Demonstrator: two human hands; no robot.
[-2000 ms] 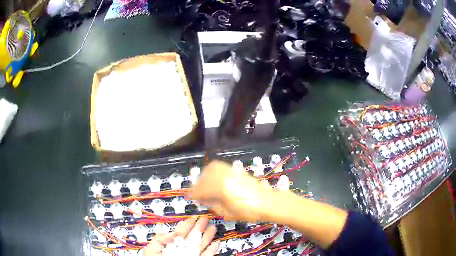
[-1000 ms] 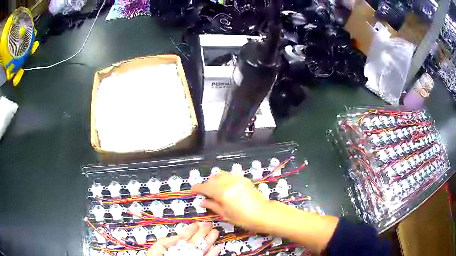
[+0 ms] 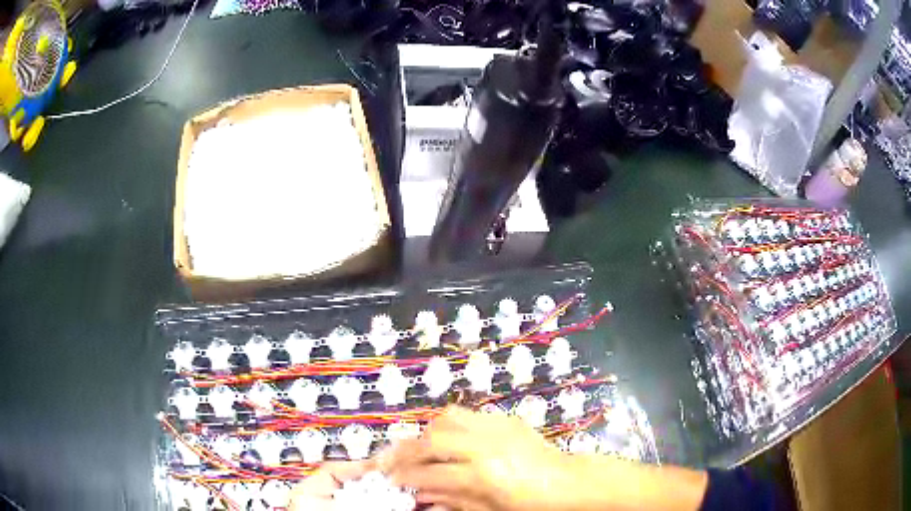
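Note:
A clear blister tray (image 3: 375,299) lies in front of me with rows of small silver-white motors (image 3: 341,342) and red, orange and yellow lead wires (image 3: 300,371) between the rows. My left hand (image 3: 325,485) is palm up at the bottom edge, partly cut off, holding a heap of small white plastic pieces (image 3: 375,491). My right hand (image 3: 469,459) reaches in from the right over the lower rows, its fingertips at the heap beside my left fingers. Whether it pinches a piece is hidden. Raised white pieces stand on motors in the upper rows.
An open brown box (image 3: 285,190) of white pieces stands behind the tray. A black upright cylinder (image 3: 494,150) on a white-grey base is beside it. Stacked filled trays (image 3: 799,309) lie right. Black housings (image 3: 639,80), a clear bag (image 3: 779,120) and a pinkish bottle (image 3: 837,172) are behind; a yellow-blue fan (image 3: 35,65) is far left.
My right hand has moved down from the upper rows to my left palm. More of the second row now shows. The whole view has shifted slightly, with the tray higher in the picture.

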